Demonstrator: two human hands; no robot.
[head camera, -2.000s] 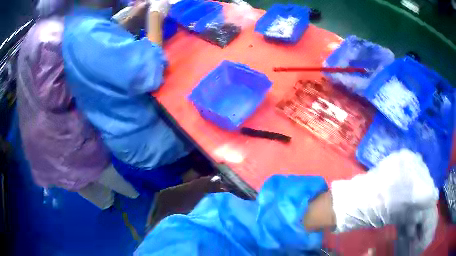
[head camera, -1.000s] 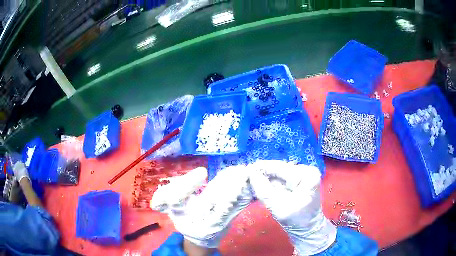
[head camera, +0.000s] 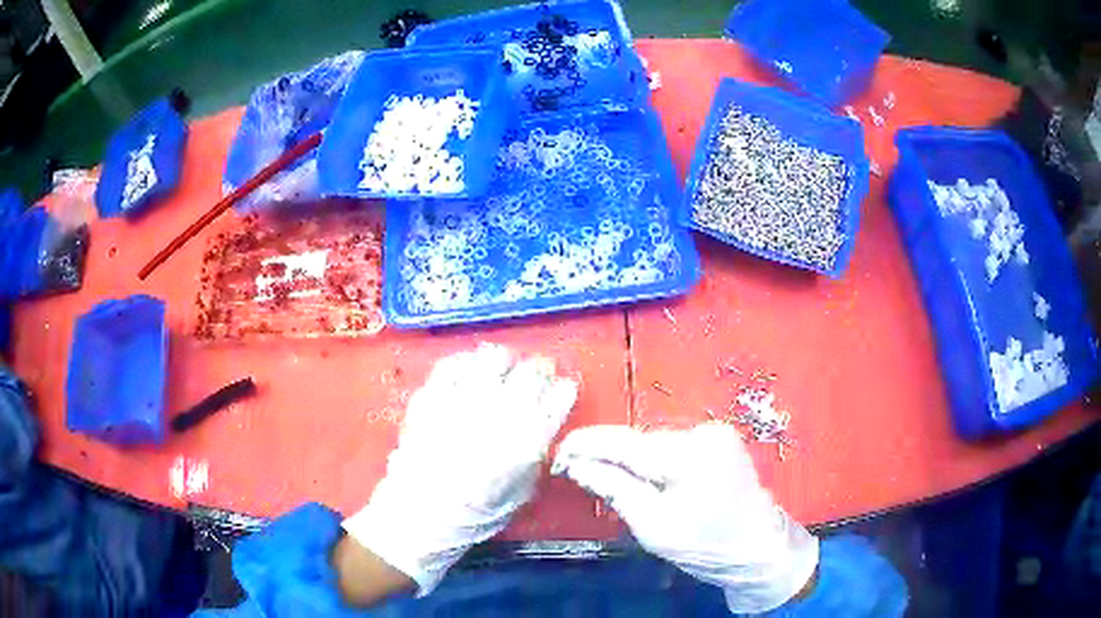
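Observation:
My left hand (head camera: 473, 453), in a white glove, is low over the red bench near its front edge, fingers curled. My right hand (head camera: 691, 497), also white-gloved, is just right of it, with thumb and fingertips close together beside the left fingers. Whether either holds a small part cannot be told. Loose silvery pins (head camera: 730, 389) and small white parts (head camera: 763, 417) lie on the bench beyond my right hand. Some faint clear rings (head camera: 389, 389) lie left of my left hand. The wide blue tray (head camera: 543, 297) of clear rings is beyond both hands.
A blue bin of white parts (head camera: 417, 143) overlaps the wide tray. A pin bin (head camera: 773, 181) and long blue bin (head camera: 936, 302) stand right. A clear flat bag or tray (head camera: 290, 275), red rod (head camera: 229, 208), black strip (head camera: 215, 403) and empty-looking blue bin (head camera: 117, 368) are left.
The view has turned further down onto the bench. My hands are now below the wide tray, closer to the bench's front edge, and no longer overlap its front; their fingertips remain close together.

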